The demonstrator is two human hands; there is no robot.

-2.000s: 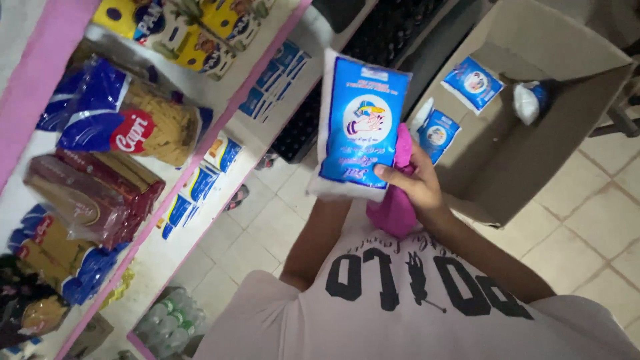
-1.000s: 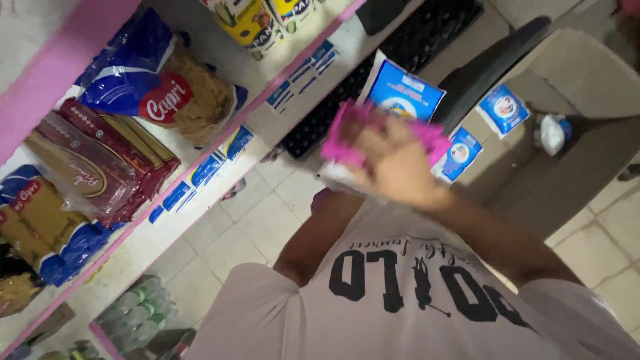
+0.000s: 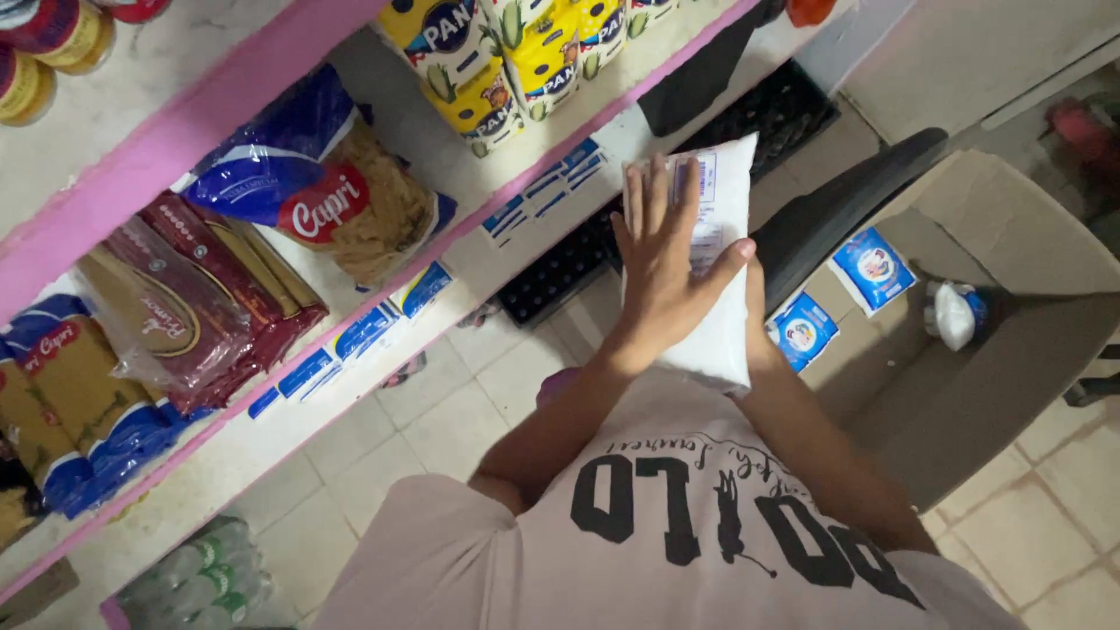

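Note:
A plump white plastic bag (image 3: 713, 289), its printed back face up, is between my hands in front of my chest. My left hand (image 3: 661, 254) lies over that face, fingers spread and thumb at the right edge. My right hand (image 3: 757, 302) grips the bag from behind at its right side; most of its fingers are hidden. Right of the bag stands an open cardboard box (image 3: 971, 420). In it are a blue packet (image 3: 873, 269) with a round picture, a similar blue packet (image 3: 802, 331) and a white-and-blue bag (image 3: 954, 315). The pink cloth cannot be made out.
Pink-edged shelves (image 3: 472, 236) run along the left, with a Capri pasta bag (image 3: 324, 188), dark red pasta packs (image 3: 219, 297) and yellow PAN packages (image 3: 490, 79). A black crate (image 3: 560, 280) and wrapped bottles (image 3: 206, 569) are low down. A dark curved object (image 3: 831, 219) borders the box.
The bag has been turned from its blue printed face to its white back. My left hand, hidden before, is now on top of it. My right hand has moved from the front to behind.

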